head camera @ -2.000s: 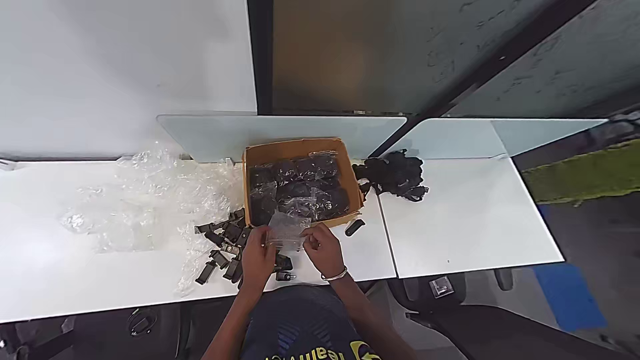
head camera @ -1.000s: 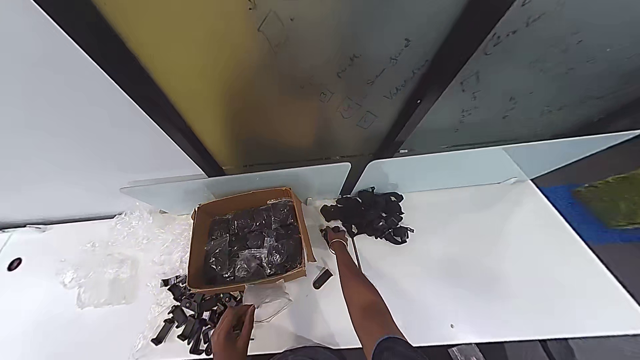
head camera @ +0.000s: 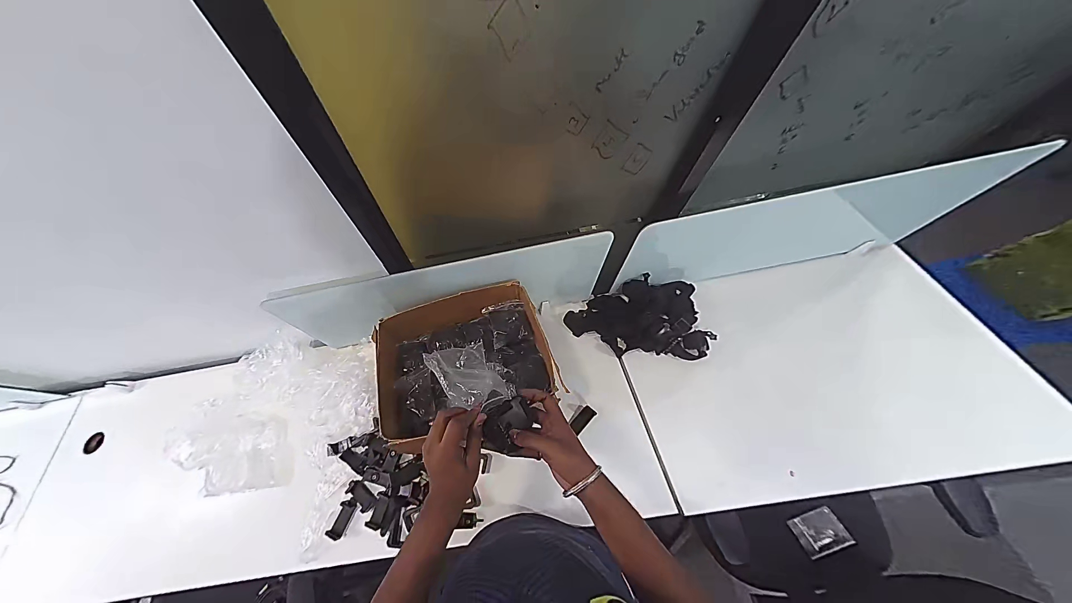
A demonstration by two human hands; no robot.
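Observation:
My right hand (head camera: 548,431), with a bangle at the wrist, grips a black item (head camera: 509,419) over the near edge of an open cardboard box (head camera: 553,356). From the left, my left hand (head camera: 455,435) has its fingertips on the same item, beside a clear plastic bag (head camera: 465,375) that lies over the box's contents. Black items in clear wrapping (head camera: 511,322) fill the box. A heap of black plastic parts (head camera: 381,490) is left of my left forearm. What exactly the held item is cannot be told.
Crumpled clear plastic bags (head camera: 251,435) cover the white table (head camera: 804,402) left of the box. A pile of black straps (head camera: 649,318) sits at its back right. One dark part (head camera: 582,419) lies near my right hand. Low glass partitions (head camera: 754,226) line the back edge.
My right hand was at the black strap pile a second ago and is back at the box beside my left hand, with a black item. The clear bag has moved onto the box's contents.

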